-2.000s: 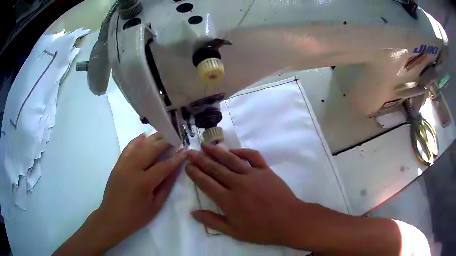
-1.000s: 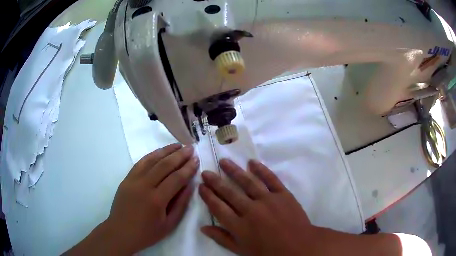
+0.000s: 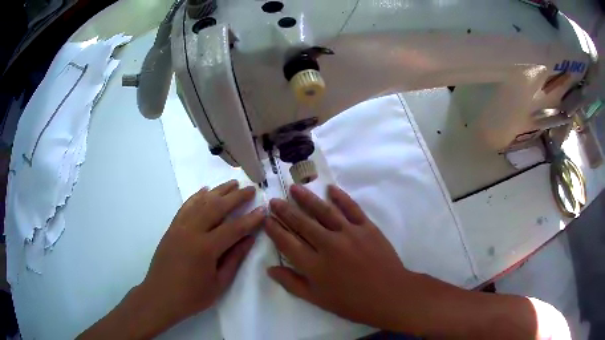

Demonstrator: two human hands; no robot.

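Observation:
A large white cloth panel (image 3: 378, 146) lies flat under the needle end of the sewing machine, with a thin dark seam line along its right edge. A dark line also runs down between my hands. My left hand (image 3: 202, 239) lies on the cloth left of that line, fingertips just below the presser foot (image 3: 264, 184). My right hand (image 3: 332, 246) lies flat on the cloth right of the line, fingers spread. Neither hand grips the cloth. The needle area is partly hidden by the machine head.
The white machine head (image 3: 411, 53) spans the top, with a cream tension dial (image 3: 307, 83) in front. Jagged white cut pieces (image 3: 56, 133) are stacked at left. Gold-handled scissors (image 3: 568, 186) lie at right beside the machine base.
The cloth has moved up, away from me, under the machine head; its far right corner is now hidden. My right hand has moved slightly up with it. The view has shifted a little.

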